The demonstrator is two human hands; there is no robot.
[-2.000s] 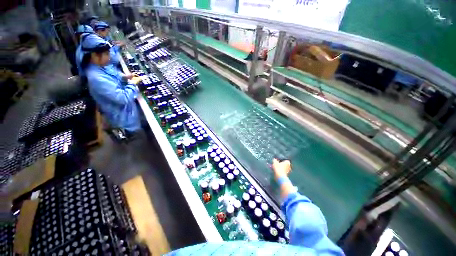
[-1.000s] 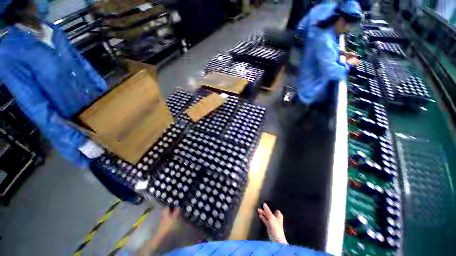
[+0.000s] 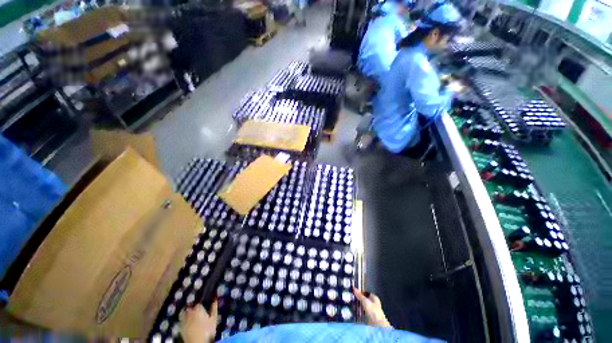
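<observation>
Clear component trays full of black capacitors with silver-white tops (image 3: 288, 271) lie stacked low in front of me. My left hand (image 3: 200, 323) is at the near left edge of one full tray, fingers on its side. My right hand (image 3: 371, 309) is at the same tray's right edge. The fingertips of both hands are partly hidden at the tray edges, and the wrists are cut off by my blue smock. The tray looks level on the stack; I cannot tell if it is lifted.
An open brown carton (image 3: 114, 251) stands on the trays at left, beside a person's blue sleeve (image 3: 23, 201). Tan cardboard pieces (image 3: 255, 182) lie on farther trays. At right, a metal conveyor rail (image 3: 486, 231) runs beside green boards (image 3: 537, 268). Two workers in blue (image 3: 406, 100) are beyond.
My view has moved closer over the tray stack. My hands have gone from above the near floor side to the tray's two edges. The carton appears larger and nearer at left.
</observation>
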